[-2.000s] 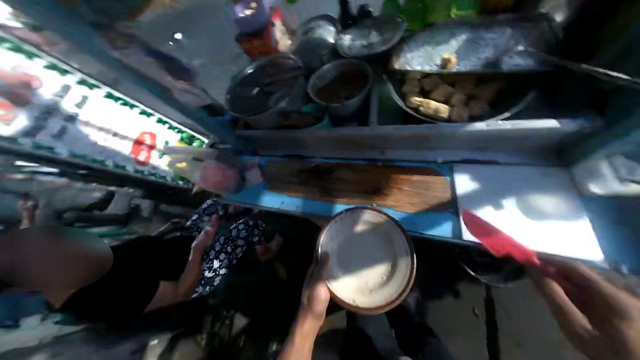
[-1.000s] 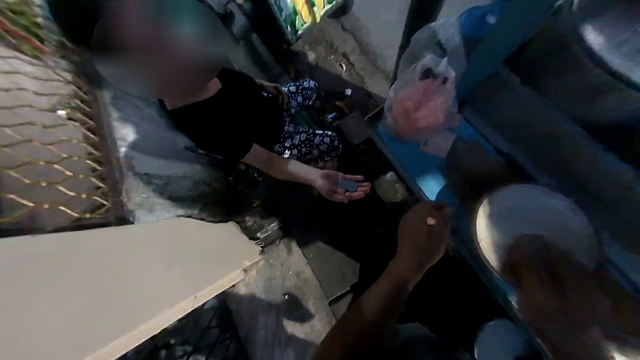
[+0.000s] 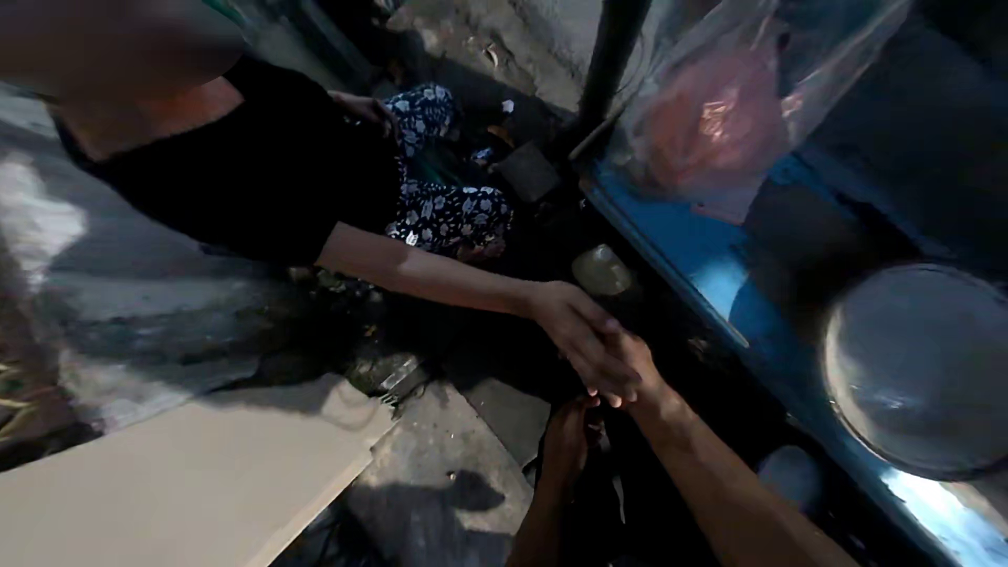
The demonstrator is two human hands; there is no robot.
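My right hand (image 3: 636, 364) reaches up from the lower right and meets another person's outstretched hand (image 3: 584, 335), which covers most of its palm and fingers. Whether anything lies between these two hands is hidden. Just below and left of them is my left hand (image 3: 568, 441), its fingers bent and in shadow; I cannot tell what it holds. On the blue counter at the right rests a round pale plate (image 3: 917, 370), touched by neither of my hands.
A clear plastic bag with pink contents (image 3: 713, 118) is at the blue counter's (image 3: 677, 236) far end. A person in a black top (image 3: 260, 173) and floral trousers is at the left. A beige panel (image 3: 197, 472) juts in at lower left.
The view has swung left. The pale plate was in my left hand and a red knife in my right; now both are out of my hands. My right hand has moved from the plate to the other person's hand.
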